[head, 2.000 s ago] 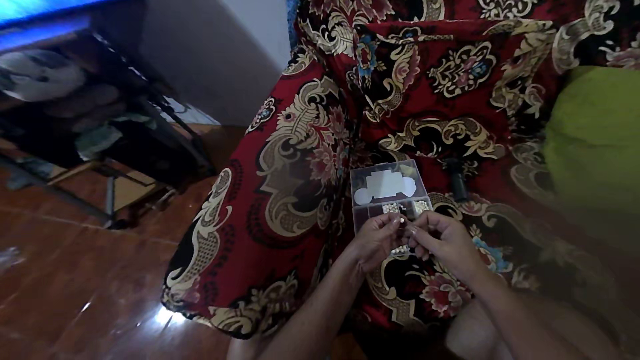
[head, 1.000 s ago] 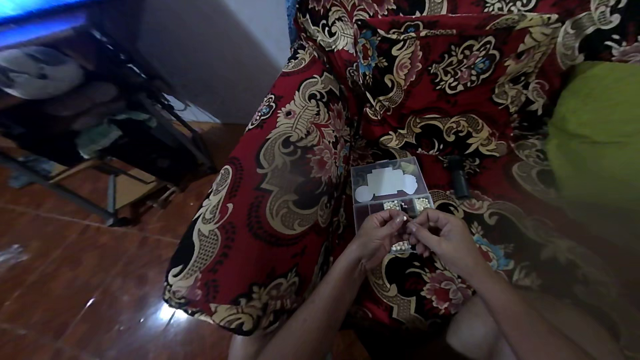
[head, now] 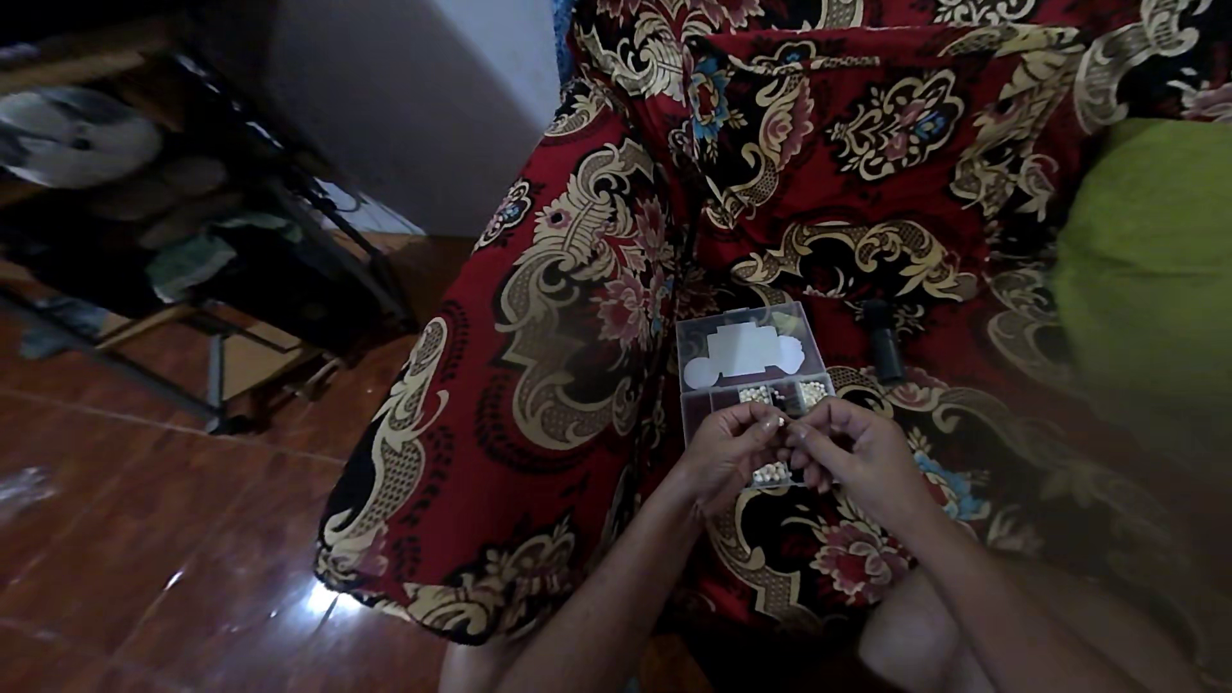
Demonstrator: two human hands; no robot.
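Observation:
My left hand (head: 733, 450) pinches a small pale bead (head: 781, 422) between thumb and forefinger. Close against it, my right hand (head: 852, 452) has its thumb and forefinger together at the bead; whether it also holds something thin is too small to tell. Both hands are over the lower part of a clear plastic compartment box (head: 685, 409), which lies with its lid up on the sofa seat. Pale beads (head: 755, 396) fill some of its compartments, more beads (head: 770, 473) show below my hands, and the rest is hidden. A white label (head: 746, 350) is on the lid.
A black cylindrical object (head: 884, 343) lies on the sofa's patterned red cover, right of the box. Farther right is a green cushion (head: 1150, 231). The sofa arm (head: 568, 318) rises at the left. Beyond it, a metal-framed shelf (head: 217, 371) holding a plush toy (head: 82, 138) stands on the tiled floor.

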